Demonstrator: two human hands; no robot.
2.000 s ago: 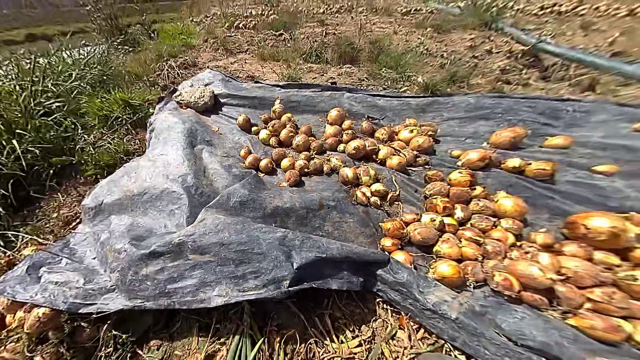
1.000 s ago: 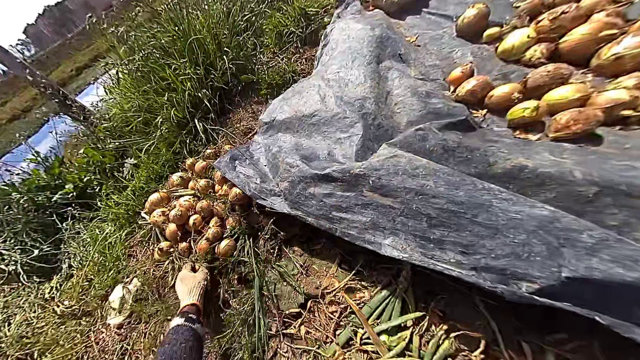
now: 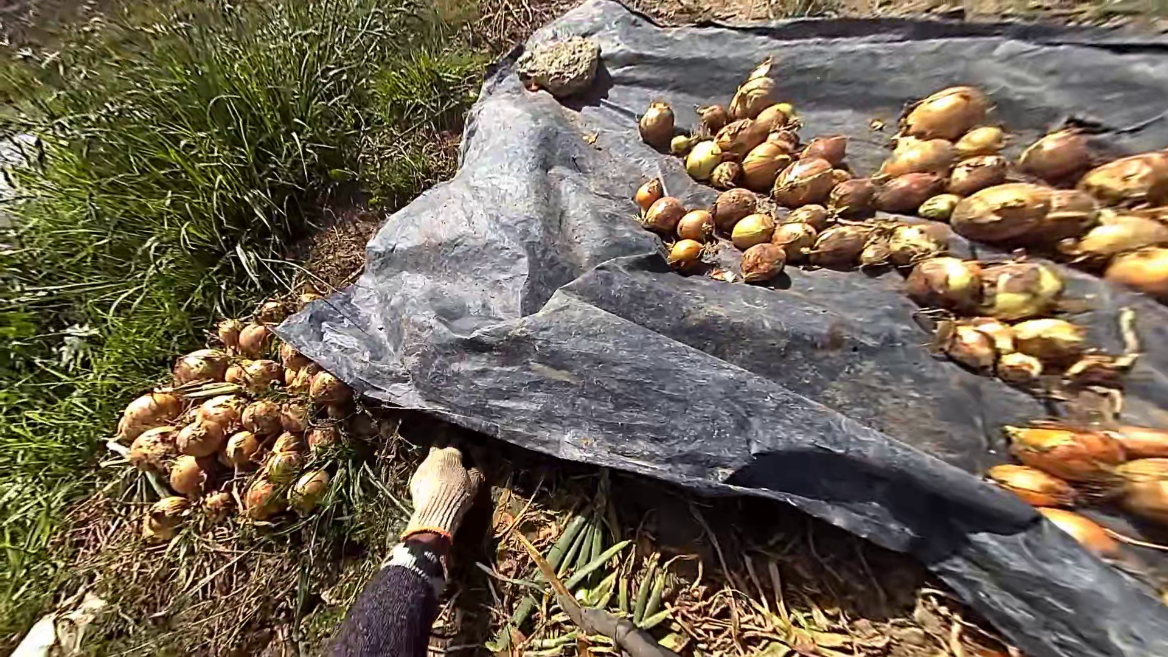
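Observation:
My left hand (image 3: 443,488), in a pale knitted glove below a dark sleeve, reaches down at the shaded near edge of a grey-black plastic sheet (image 3: 547,383). Its fingertips are in shadow, so whether they hold anything cannot be told. Left of the hand, a heap of onions (image 3: 242,424) lies on the ground, touching the corner of the sheet. Many more onions (image 3: 803,182) are spread over the sheet at the right. My right hand is out of view.
A pale stone (image 3: 559,66) weighs on the far left of the sheet. Tall grass (image 3: 182,173) grows at the left. Green onion leaves (image 3: 584,557) and dry stalks litter the ground in front, beside a grey, curved, stick-like thing (image 3: 607,625).
My left hand, out of view in the oldest frame, was just below the onion heap one second ago. It is now right of the heap, at the sheet's edge. The view has shifted.

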